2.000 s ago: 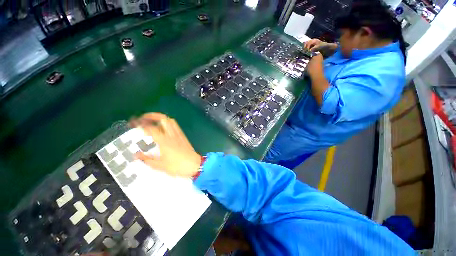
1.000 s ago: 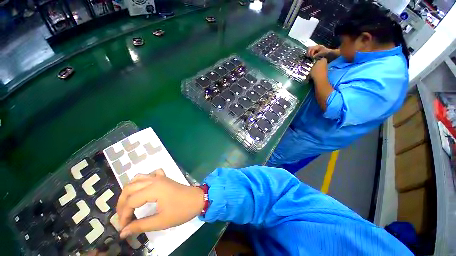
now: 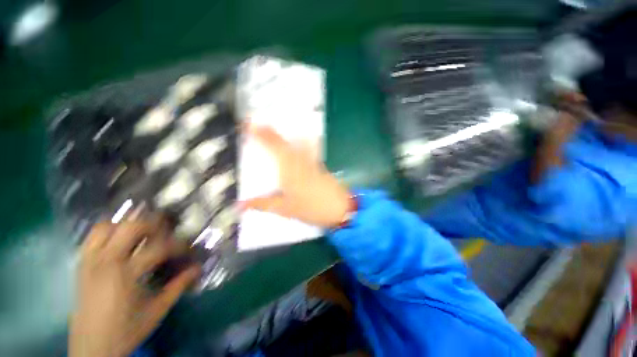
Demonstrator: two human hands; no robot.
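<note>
The view is blurred. A tray of black modules (image 3: 87, 146) lies in front of me; several modules bear cream L-shaped pads (image 3: 167, 153). A white liner sheet (image 3: 279, 90) lies upright along the tray's right side; no grey L shapes can be made out on it. My right hand (image 3: 304, 181) is over the sheet, thumb and fingers apart, nothing visible between them. My left hand (image 3: 129, 279) is at the tray's near edge, fingers curled around a dark patch that may be a module; blur hides whether it is gripped.
Another tray of dark modules (image 3: 447, 104) lies to the right on the green bench (image 3: 353, 111). Beyond it are another person's hand (image 3: 555, 143) and blue sleeve (image 3: 580, 188). The bench's near edge runs below my right forearm.
The camera view has turned and shifted, now blurred. My left hand has come clearly into view at the tray. My right hand has moved from the pads back over the sheet, its fingers spread.
</note>
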